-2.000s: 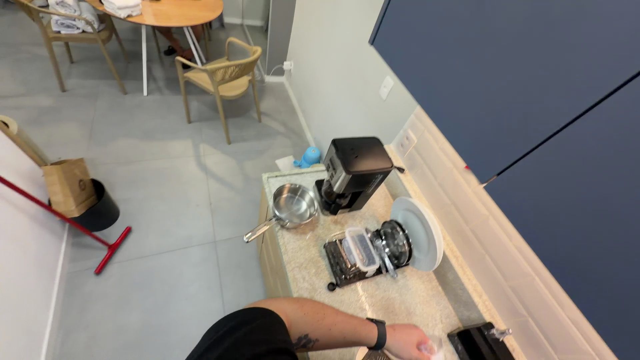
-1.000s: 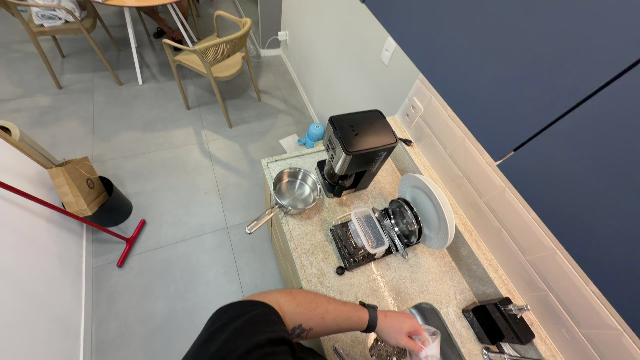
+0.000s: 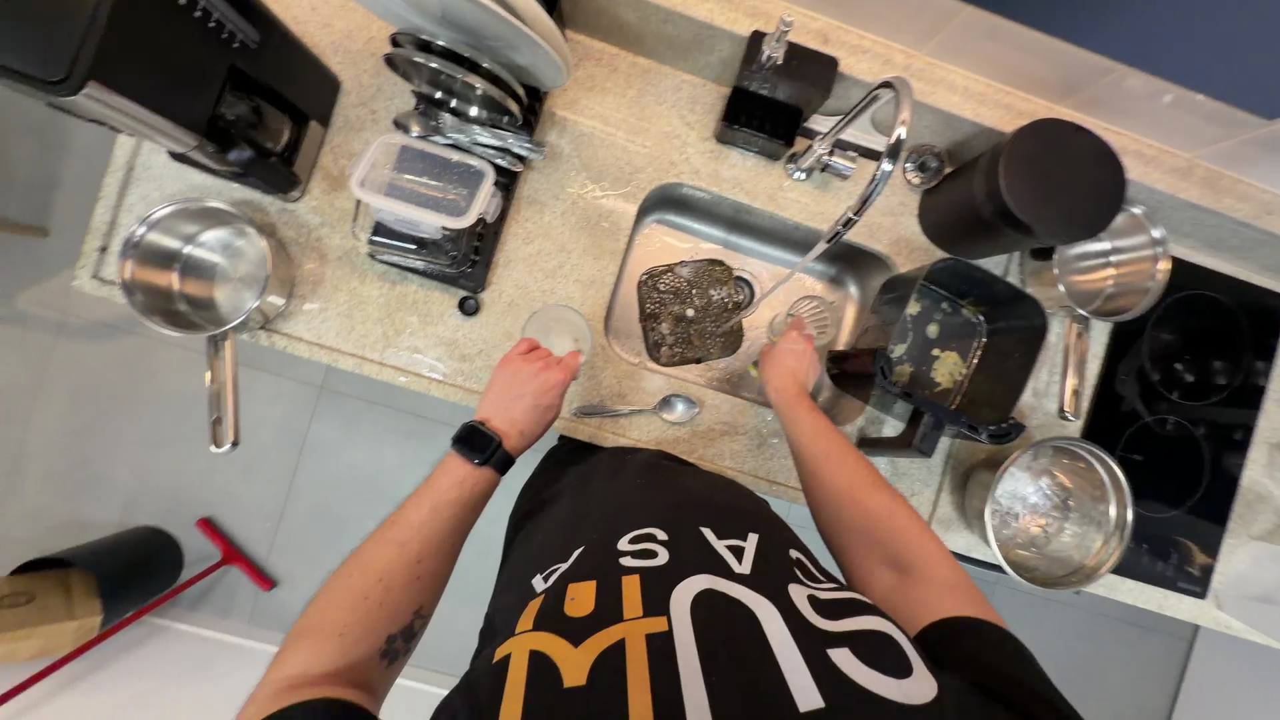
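My left hand (image 3: 528, 392) has its fingers on the rim of a small clear round container (image 3: 558, 335) over the counter, left of the sink. Inside the right part of the steel sink (image 3: 640, 235), my right hand (image 3: 790, 362) holds a round slotted strainer (image 3: 808, 318). Water runs from the curved chrome faucet (image 3: 885, 165) into the sink. A dark perforated tray (image 3: 690, 312) with suds lies in the basin, beside the drain. A metal spoon (image 3: 676, 408) rests on the counter's front edge between my hands.
Right of the sink stand a black air-fryer basket (image 3: 960, 345) with food residue, a black canister (image 3: 1025, 190) and steel pots (image 3: 1060, 512) by the cooktop (image 3: 1185, 400). Leftward are a dish rack (image 3: 480, 250) with a plastic container (image 3: 425, 180), a saucepan (image 3: 200, 265) and a coffee maker (image 3: 180, 85).
The view has swung to the sink and down. The hand with the watch, earlier reaching at the clear container by the sink, is now left of the sink with it; my right hand has come into view.
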